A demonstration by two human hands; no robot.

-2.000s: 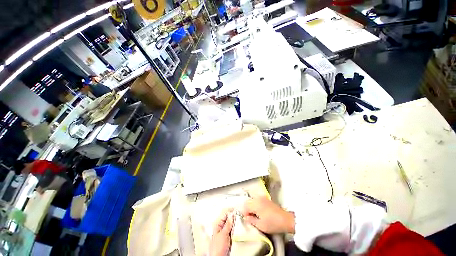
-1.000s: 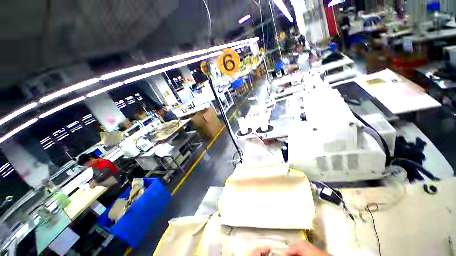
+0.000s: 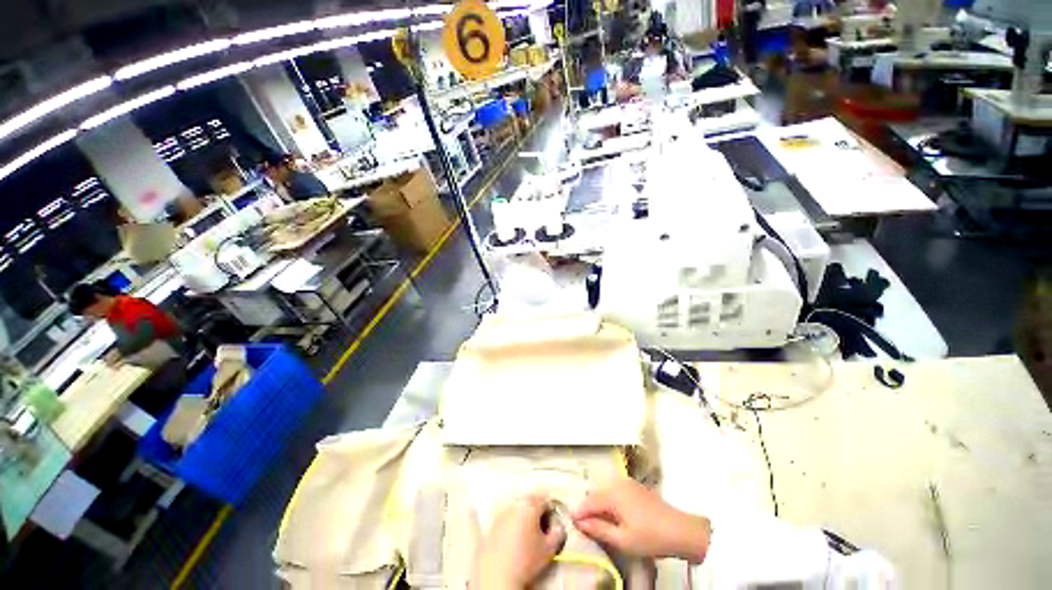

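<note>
A beige canvas bag piece (image 3: 542,392) with yellow edging lies on the white table in front of me, its upper panel flat and a taupe band on its left part. My left hand (image 3: 519,542) and my right hand (image 3: 640,521) meet low in the picture on the cloth. Their fingertips pinch a small narrow part of the bag piece between them. What exactly the fingers hold is too small to tell. The yellow edging curves just below the fingertips.
A white sewing machine (image 3: 704,259) stands ahead. A dark tool (image 3: 840,542) lies partly behind my right sleeve, and a thin stick (image 3: 938,519) farther right. A black cord (image 3: 765,455) curves on the table. A blue bin (image 3: 237,421) and a seated person in red (image 3: 141,323) are at left.
The view swung up and right, then partly back. My hands, mostly cut off at the lower edge one second ago, show again at the cloth. The dark tool is now mostly covered by my sleeve.
</note>
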